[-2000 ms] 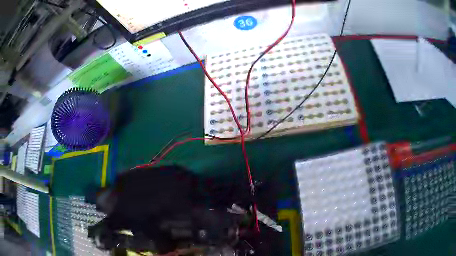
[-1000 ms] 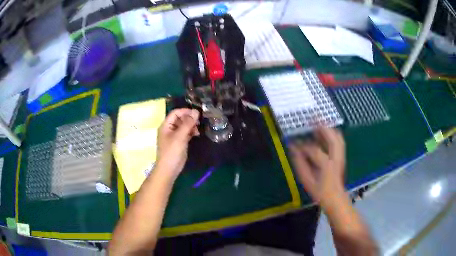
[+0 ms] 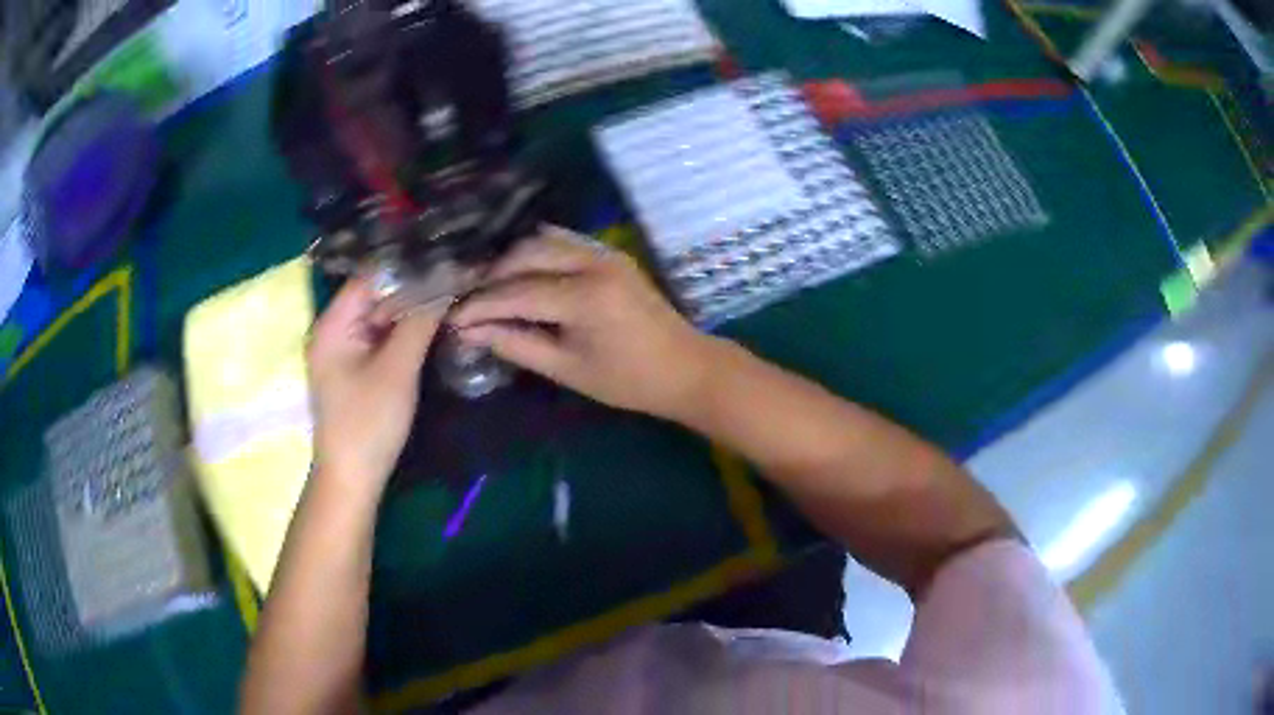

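The black test fixture (image 3: 398, 126) stands at the upper left of centre, blurred, with its red lever (image 3: 370, 147) on top. Its shiny round base (image 3: 475, 370) shows just below my fingers. My left hand (image 3: 366, 356) is at the fixture's lower left side, fingers bent. My right hand (image 3: 580, 314) reaches in from the right, its fingertips close to those of my left hand in front of the clamp. Blur and the fingers hide whether either hand holds a small part.
A yellow sheet (image 3: 252, 405) and a grey tray stack (image 3: 126, 503) lie left. A white tray (image 3: 748, 196) and a clear blister tray (image 3: 950, 175) lie right. A purple pen (image 3: 465, 506) and a silvery pen (image 3: 562, 509) lie in front. A purple basket (image 3: 91, 182) is rear left.
My right hand has moved from beside the white tray to the fixture, next to my left hand. My left hand stays by the fixture. The view has shifted, moving the fixture left and up.
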